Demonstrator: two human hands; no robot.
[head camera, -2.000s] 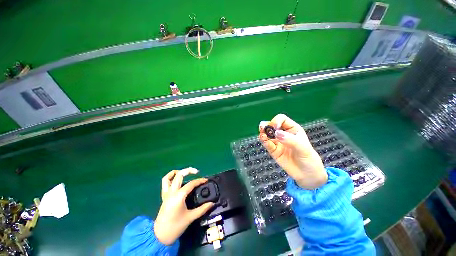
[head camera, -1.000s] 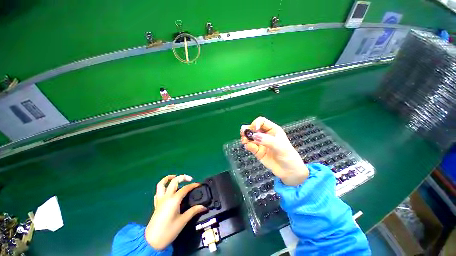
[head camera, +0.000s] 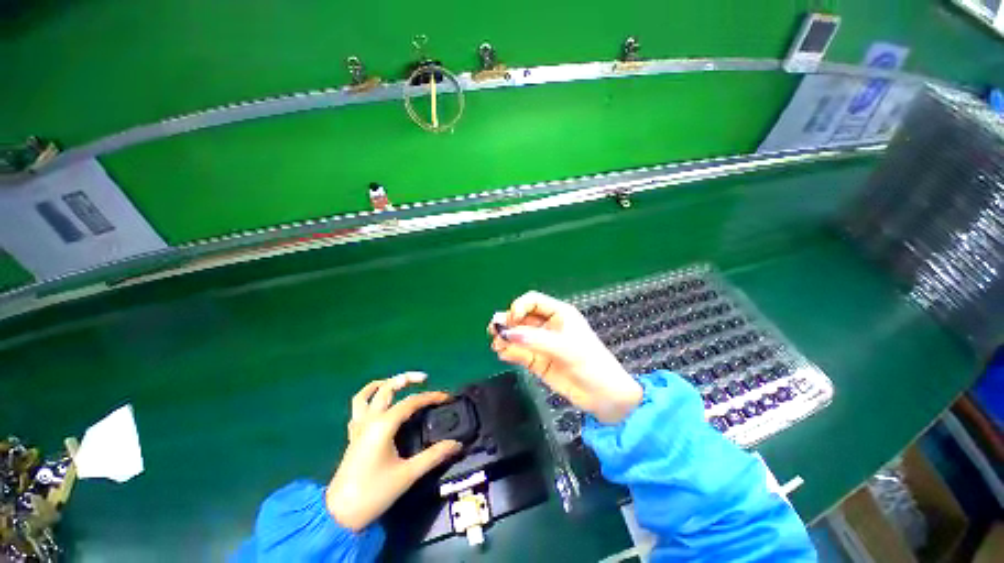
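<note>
My left hand (head camera: 382, 448) grips a black rounded-square housing (head camera: 449, 422) between thumb and forefinger, on the black fixture (head camera: 509, 445). The fixture has a small yellow and silver clamp (head camera: 470, 511) at its near edge. My right hand (head camera: 552, 346) is raised between the fixture and the clear blister tray, pinching a small dark round part (head camera: 501, 329), mostly hidden by the fingertips. The blister tray (head camera: 817, 387) holds rows of dark round parts right of the fixture; my right forearm covers part of it.
A pile of loose yellow and silver parts (head camera: 24, 489) and a white paper scrap (head camera: 110, 444) are at the far left. A tall stack of clear trays (head camera: 936, 198) stands at the far right. The green panel with clips and a wire ring (head camera: 434, 99) rises behind the bench.
My right hand has moved left and down, away from the tray and nearer the fixture, still pinching the small part. My left hand stays on the housing. The view has shifted slightly.
</note>
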